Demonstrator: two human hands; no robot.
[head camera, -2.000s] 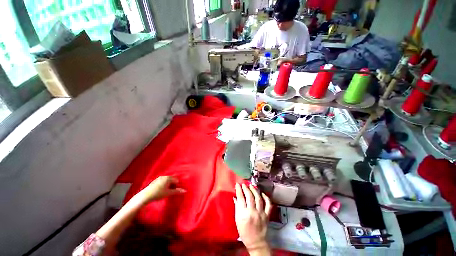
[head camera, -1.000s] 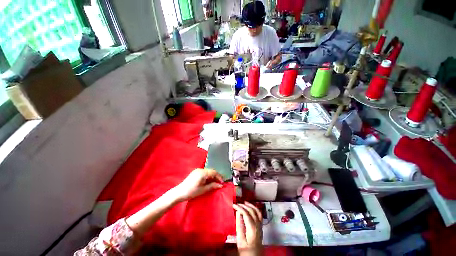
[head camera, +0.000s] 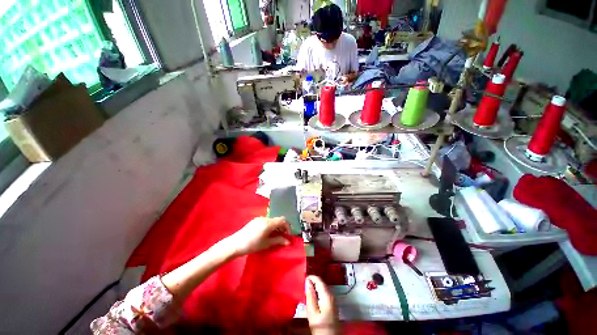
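Wide red fabric (head camera: 216, 203) lies left of the overlock machine (head camera: 357, 203) and over the table's front edge. Its right edge runs in line with the presser foot area (head camera: 309, 234). My left hand (head camera: 267, 234) rests on the fabric just left of the foot, fingertips pinching or pressing the cloth; the exact grip is unclear. My right hand (head camera: 319, 306) is at the fabric's right edge near the table front, cut off by the picture's bottom, fingers together; its hold is unclear. The grey-green cloth plate (head camera: 284, 204) shows behind my left hand.
Red thread cones (head camera: 372, 105) and a green cone (head camera: 415, 106) stand behind the machine. A pink spool (head camera: 404, 251), black flat rectangle (head camera: 453, 245) and metal parts tray (head camera: 458, 286) lie at the right. A whitewashed wall (head camera: 124, 157) borders the left. A person sits at the back.
Since the earliest frame, my left hand has moved right, close to the foot. My right hand has moved down towards the table front. The camera view has shifted; the cloth beside the foot lies flatter.
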